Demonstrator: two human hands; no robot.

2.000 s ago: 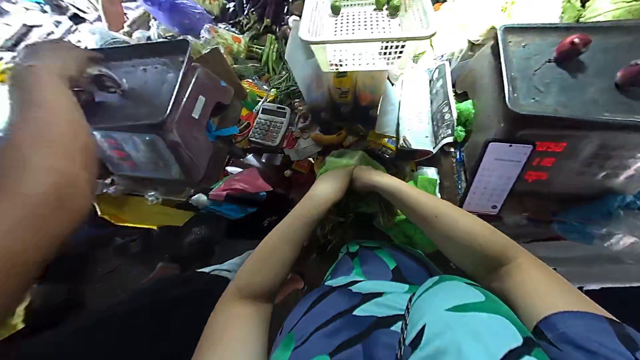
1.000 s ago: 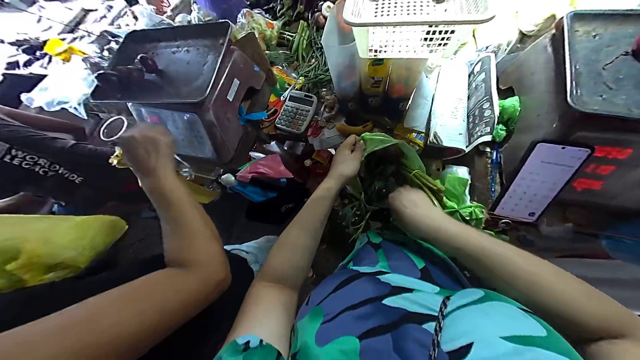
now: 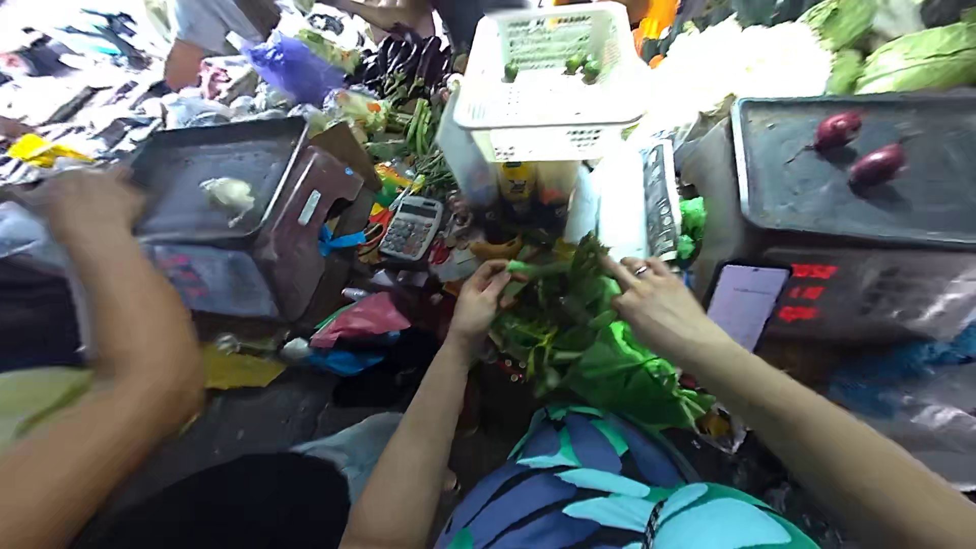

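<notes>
In front of my patterned shirt, dark leafy greens (image 3: 560,313) lie against a green plastic bag (image 3: 637,374). My left hand (image 3: 482,301) pinches the edge of a thin green plastic bag (image 3: 522,267) at the left of the leaves. At their right side, my right hand (image 3: 657,301) touches the top of the greens with its fingers spread; a ring is on one finger. Whether it grips anything is not plain. A phone (image 3: 746,305) leans on the right scale, beside my right forearm.
Two red onions (image 3: 877,164) lie on the right digital scale (image 3: 854,232). A pale vegetable piece (image 3: 229,194) sits on the left scale (image 3: 293,236). A calculator (image 3: 412,227) and a white basket (image 3: 549,114) holding small green fruits stand ahead. A co-worker's arm (image 3: 130,328) reaches in at left.
My hands, together two seconds ago, are now apart with the greens showing between them. The co-worker's hand has moved about the left scale, where a pale vegetable piece now lies.
</notes>
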